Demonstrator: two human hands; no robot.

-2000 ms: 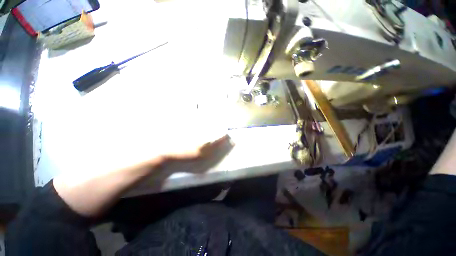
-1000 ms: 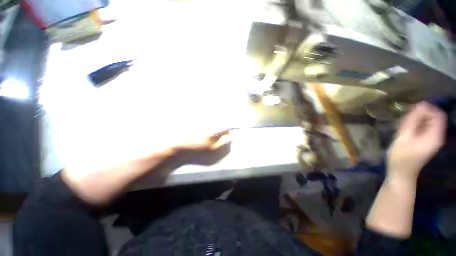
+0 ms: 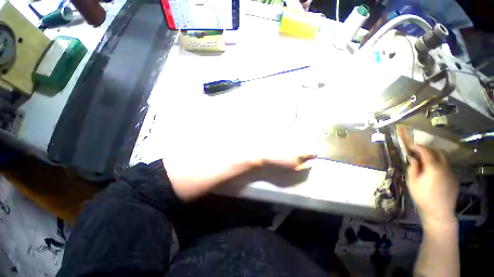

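My left hand [image 3: 292, 169] rests low on the white machine table, its fingertips at the left end of the bed slide plate [image 3: 352, 149]. Glare washes out its fingers, and I cannot tell if they hold anything. My right hand [image 3: 434, 181] is right of the plate, fingers curled at the lower end of the wooden strip [image 3: 404, 135]. I cannot tell whether it grips the strip. The sewing machine head [image 3: 403, 89] stands above the plate, its needle area lost in glare.
A screwdriver [image 3: 222, 86] lies on the table, with a phone [image 3: 203, 13] on its stand [image 3: 201, 42] behind. A yellow block [image 3: 299, 24] and green-topped cone [image 3: 357, 19] are at the back. Left are a dark grey strip [image 3: 108, 103], green case [image 3: 59, 64] and part of another person's hand [image 3: 91, 10].
My right hand has come in from the right to beside the wooden strip. My left hand stays at the plate's edge. The view has swung left, bringing in the green case and another person's hand.
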